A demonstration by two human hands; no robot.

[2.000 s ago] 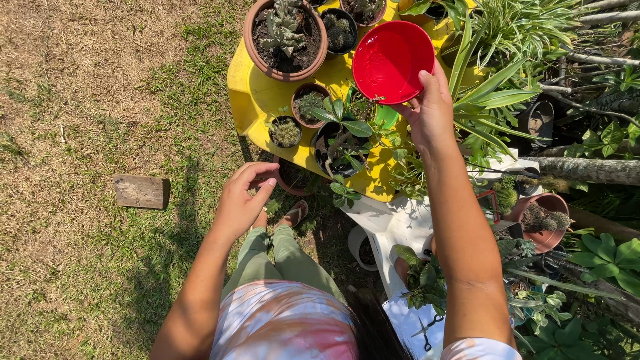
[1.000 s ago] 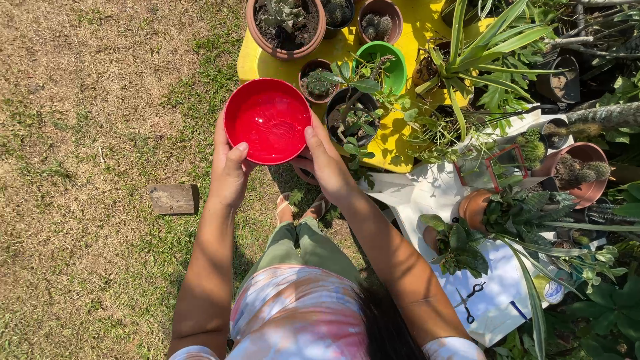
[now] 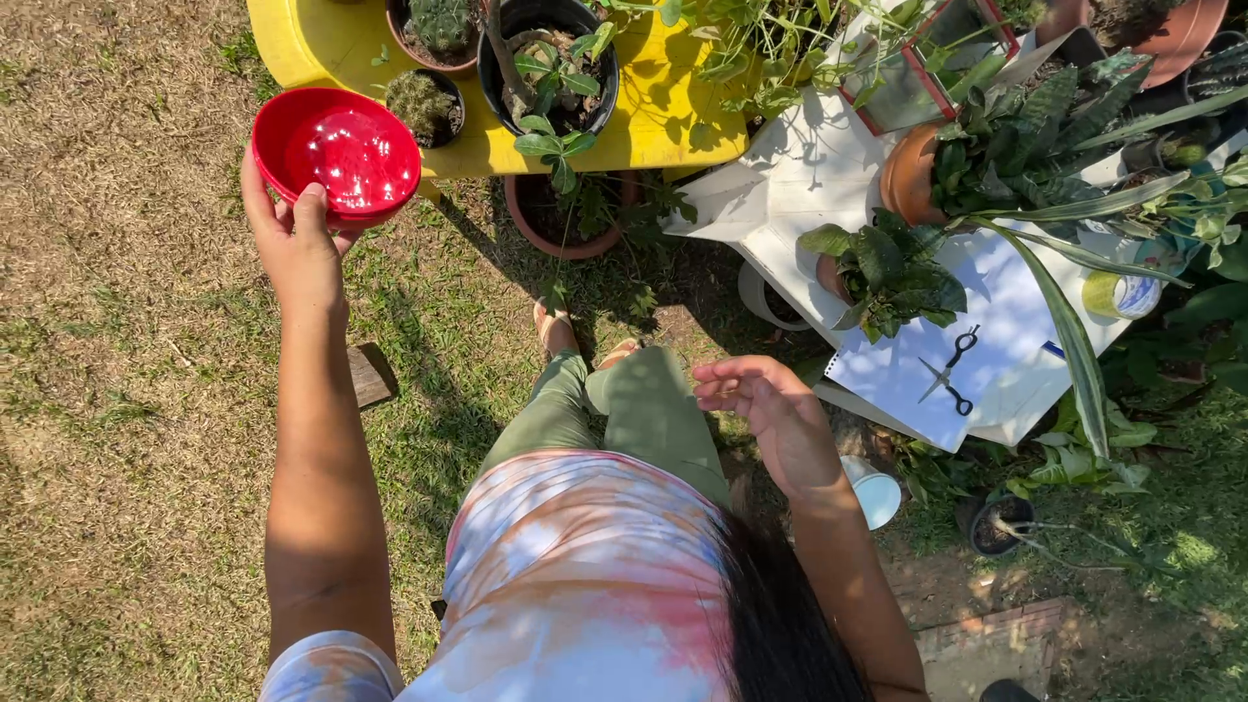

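Note:
My left hand (image 3: 304,229) grips a glossy red bowl (image 3: 341,151) by its near rim, thumb over the edge, beside the left end of the yellow table (image 3: 673,127). Bright glints show inside the bowl; whether it holds water I cannot tell. My right hand (image 3: 770,419) holds nothing, its fingers apart, over my right leg and left of the white table. Nearest the bowl on the yellow table are a small black pot with a cactus (image 3: 419,102) and a larger black pot with a leafy, thick-stemmed plant (image 3: 548,68).
On the white table (image 3: 780,195) lie scissors (image 3: 946,370) on a paper pad (image 3: 892,390), near a roll of tape (image 3: 1121,294) and potted plants (image 3: 912,175). A terracotta pot (image 3: 575,249) stands below the yellow table's edge. A wood block (image 3: 370,375) lies on the grass.
Two seconds ago my right hand held the bowl over the yellow table; one second ago both hands held it. Now only the left holds it, out to the left, and the right has let go.

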